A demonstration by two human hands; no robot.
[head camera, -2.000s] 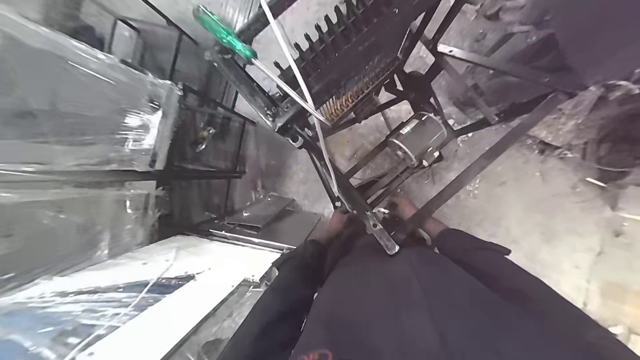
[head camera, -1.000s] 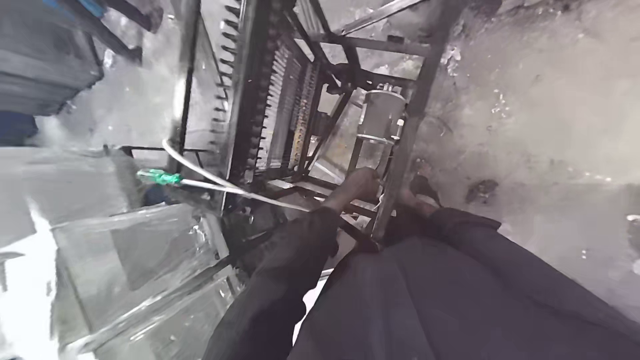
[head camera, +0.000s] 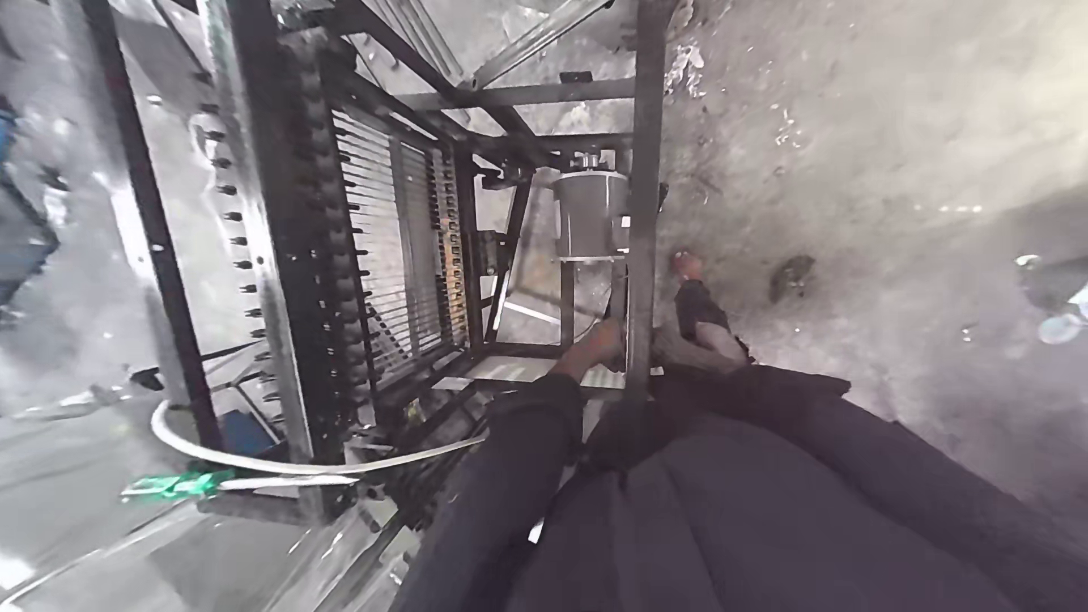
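Note:
My left hand (head camera: 599, 344) is low against the left side of a dark steel frame post (head camera: 643, 204), below a grey cylindrical motor (head camera: 591, 214). My right hand (head camera: 684, 340) is close by the right side of the same post. The fingers of both hands are blurred or hidden, so their grip cannot be told. Left of the motor, the machine frame bears a slatted metal grate (head camera: 399, 242) and rows of dark pegs (head camera: 242, 242). A screwdriver with a green translucent handle (head camera: 174, 485) lies at the lower left, beside a curved white cable (head camera: 323, 467).
Dusty concrete floor (head camera: 875, 212) extends to the right. What looks like a bare foot (head camera: 687, 265) shows just beyond my right hand. Crossbars (head camera: 535, 92) span the frame's far end. Plastic-wrapped sheets (head camera: 212, 552) lie at the lower left, and a blue object (head camera: 21, 229) is at the left edge.
The view has swung strongly, and the frame now stands more upright in it. Both hands stay near the same steel post.

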